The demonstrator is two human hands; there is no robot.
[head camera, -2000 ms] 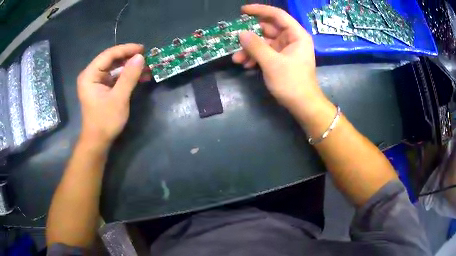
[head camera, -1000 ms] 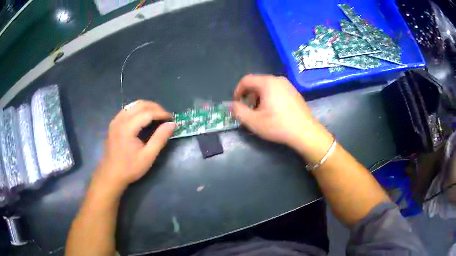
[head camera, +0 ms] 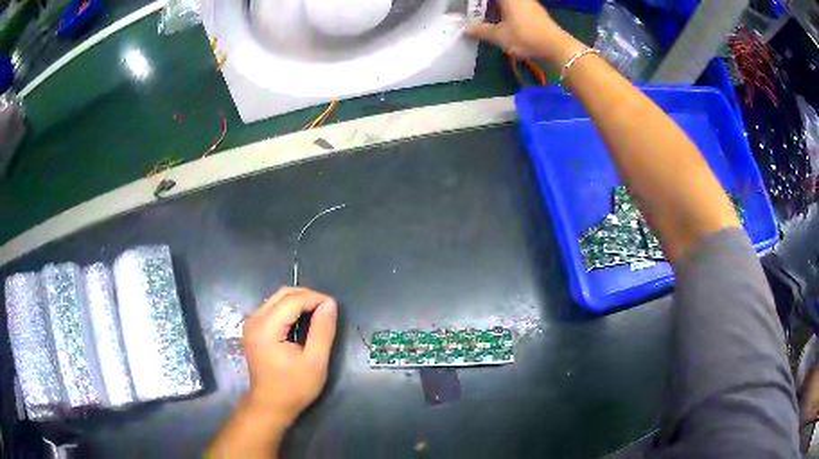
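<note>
The green circuit board strip [head camera: 441, 346] lies flat on the dark bench mat. A small black block [head camera: 441, 386] sticks out below its front edge. My left hand [head camera: 289, 348] is left of the strip, fingers curled around the solder wire [head camera: 298, 244], whose thin silver end rises and bends right. My right hand [head camera: 525, 32] is far off at the top edge, beyond the pale dividing strip. Its fingertips are at a small white piece with dark marks [head camera: 476, 11]; whether they grip it is unclear.
Silvery wrapped bundles [head camera: 157, 323] lie at the left. A blue tray [head camera: 588, 291] with green boards stands at the right, under my right forearm. A large white reel on a square sheet [head camera: 359, 76] and thin coloured wires lie behind the dividing strip [head camera: 422, 119].
The board strip has been let go and lies on the mat. My right hand has moved from it to the far back. My left hand is away from the strip's left end. The view has shifted.
</note>
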